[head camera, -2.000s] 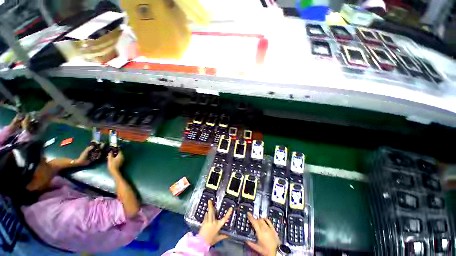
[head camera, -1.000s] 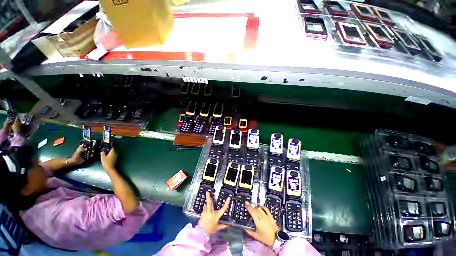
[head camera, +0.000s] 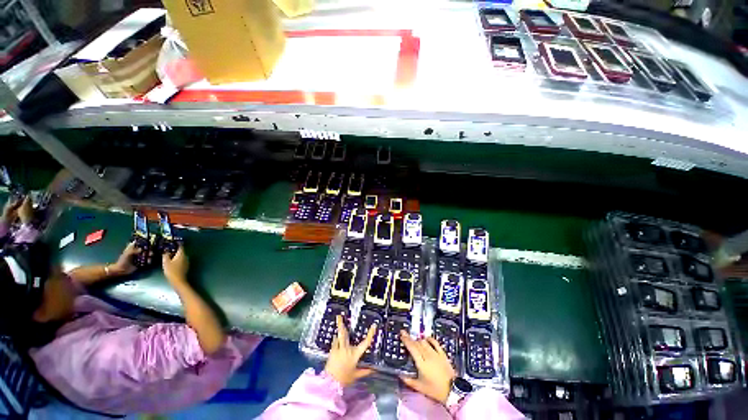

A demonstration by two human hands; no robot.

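Note:
A clear blister tray (head camera: 503, 361) lies before me with two rows of opened mobile phones. The screens on the left are mostly dark; several on the right are lit white or blue. My left hand (head camera: 348, 356) rests with spread fingers on the keypads of the front-row phones at the left. My right hand (head camera: 428, 367) lies beside it, fingers on the keypad of a front-row phone (head camera: 401, 290) near the middle. The hands are apart, and neither lifts a phone. A watch is on my right wrist.
Stacked blister trays (head camera: 668, 312) with closed phones stand at the right. More opened phones lie on a brown board (head camera: 308, 233) behind my tray. A red-orange card (head camera: 288, 298) lies to the left. A person in pink (head camera: 135, 361) holds two phones. A white shelf (head camera: 459, 115) overhangs the bench.
The view has shifted, moving the scene up in the picture since the oldest frame. Two front-row screens on the right have turned bluer. My hands stay over the same keypads.

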